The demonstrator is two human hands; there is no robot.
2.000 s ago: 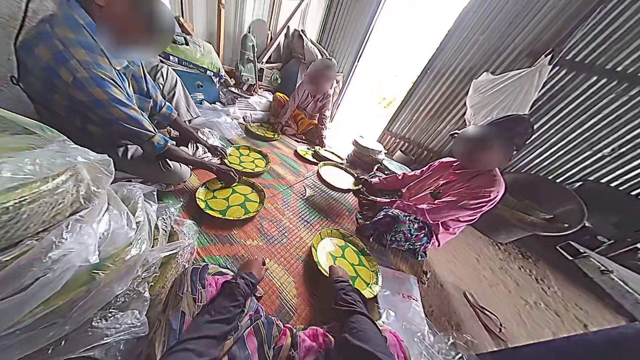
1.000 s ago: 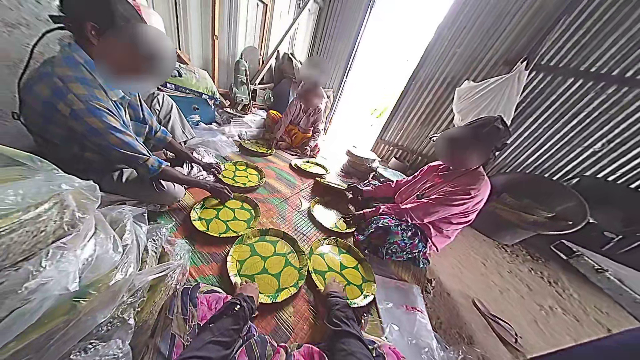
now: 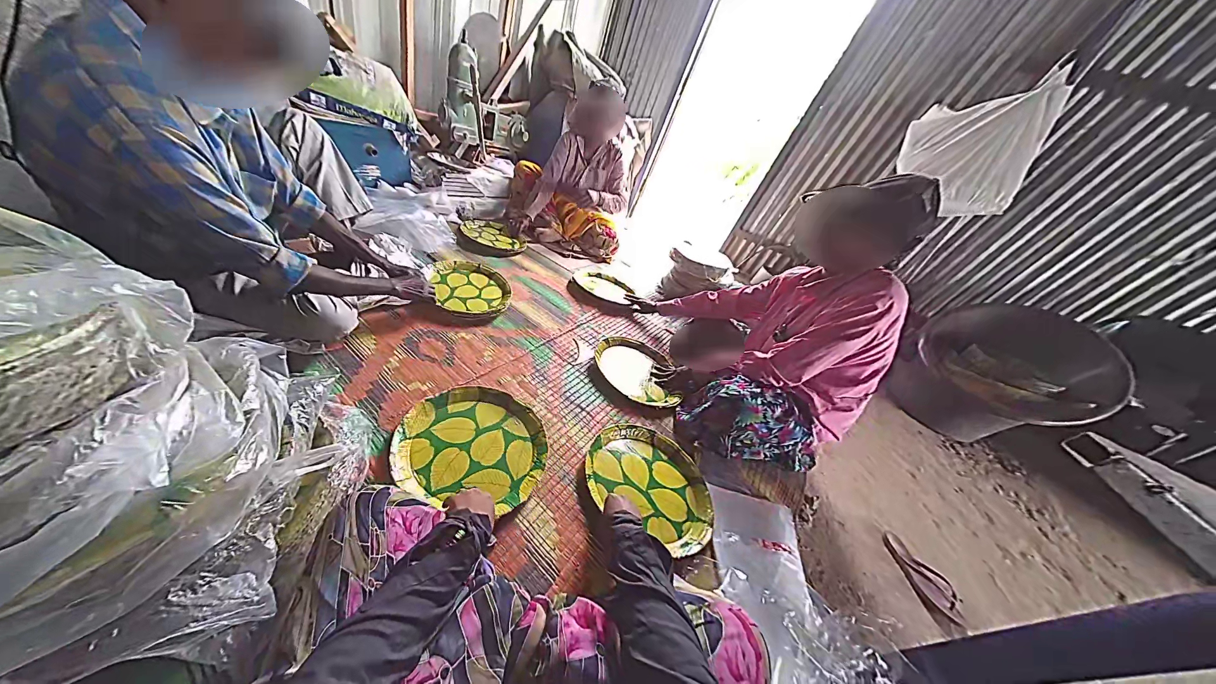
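Two round plates printed with yellow leaves on green are before me on a woven mat (image 3: 556, 475). My left hand (image 3: 472, 502) is at the near rim of the left plate (image 3: 470, 442); my right hand (image 3: 620, 505) rests at the near left edge of the right plate (image 3: 655, 484). The fingers of both hands are mostly hidden, so their grip does not show clearly. Past the right plate, a person in pink reaches to a shiny plate (image 3: 627, 370) and a farther one (image 3: 605, 287). At the left, a person in a checked shirt has both hands at another leaf-printed plate (image 3: 470, 289).
Clear plastic bags (image 3: 161, 475) bulge at my left. A third person sits at the back beside a plate (image 3: 492, 237). A stack of plates (image 3: 701, 266) stands near the doorway. On the right are a large metal basin (image 3: 1026, 366) and a sandal (image 3: 923, 578) on the dirt floor.
Two seconds ago only my right hand was at a plate; one second ago both hands were at plates. The person in the checked shirt no longer has the nearer leaf-printed plate in front.
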